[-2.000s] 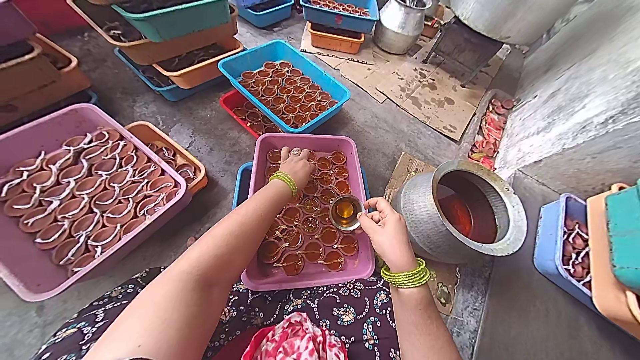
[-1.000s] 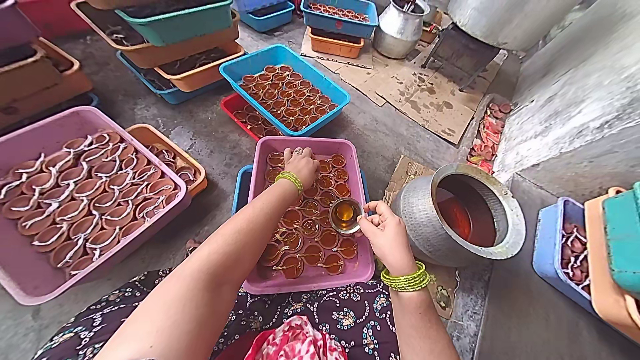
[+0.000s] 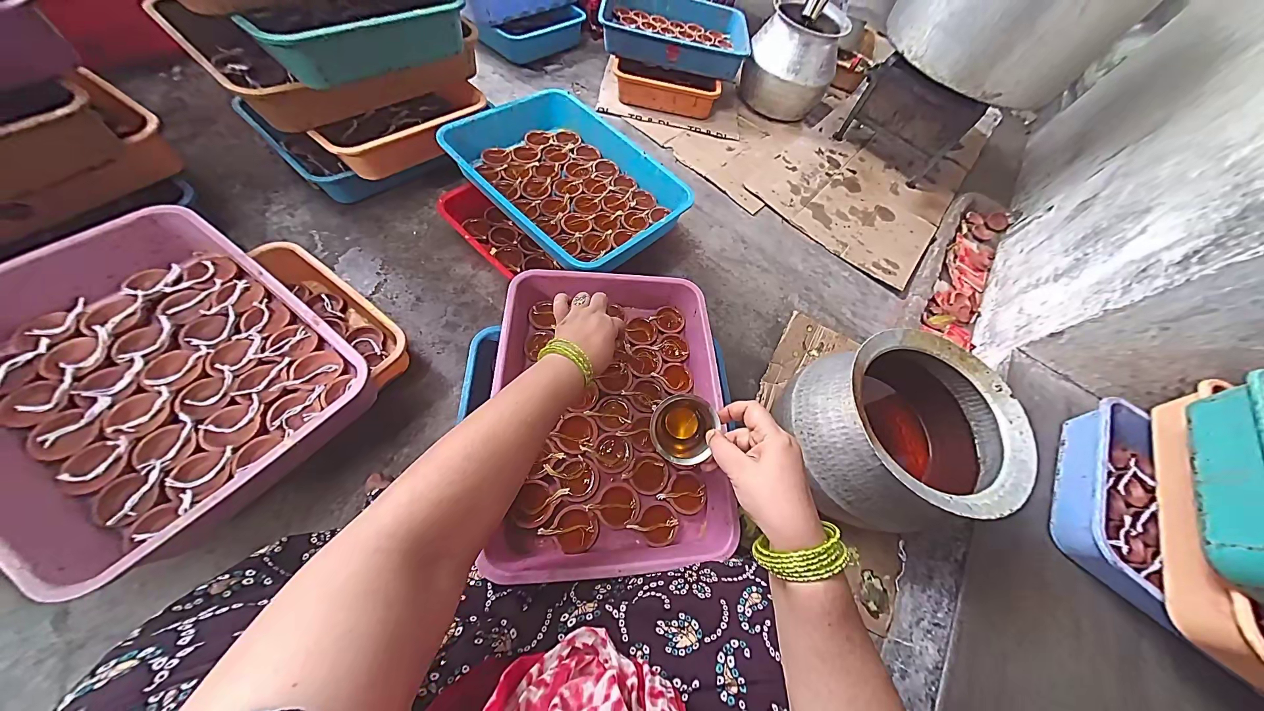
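A pink plastic tray (image 3: 632,565) in front of me holds rows of small clay lamps (image 3: 617,504) filled with amber liquid, many with cotton wicks. My left hand (image 3: 588,331) reaches down among the lamps at the tray's far side; its fingertips are partly hidden, so whether they grip anything is unclear. My right hand (image 3: 765,474) holds a small metal cup (image 3: 683,430) by its edge or handle, with amber liquid inside, over the lamps at the tray's right. Just right of that hand, a wide-mouthed metal pot (image 3: 839,444) leans toward me, holding reddish liquid.
At left stands a larger pink tray (image 3: 178,553) of clay lamps with white wicks, beside an orange tray (image 3: 393,367). A blue tray (image 3: 632,259) of filled lamps sits ahead on a red one. Stacked tubs (image 3: 395,153), flattened cardboard (image 3: 859,212) and a whitewashed wall (image 3: 1136,197) lie beyond.
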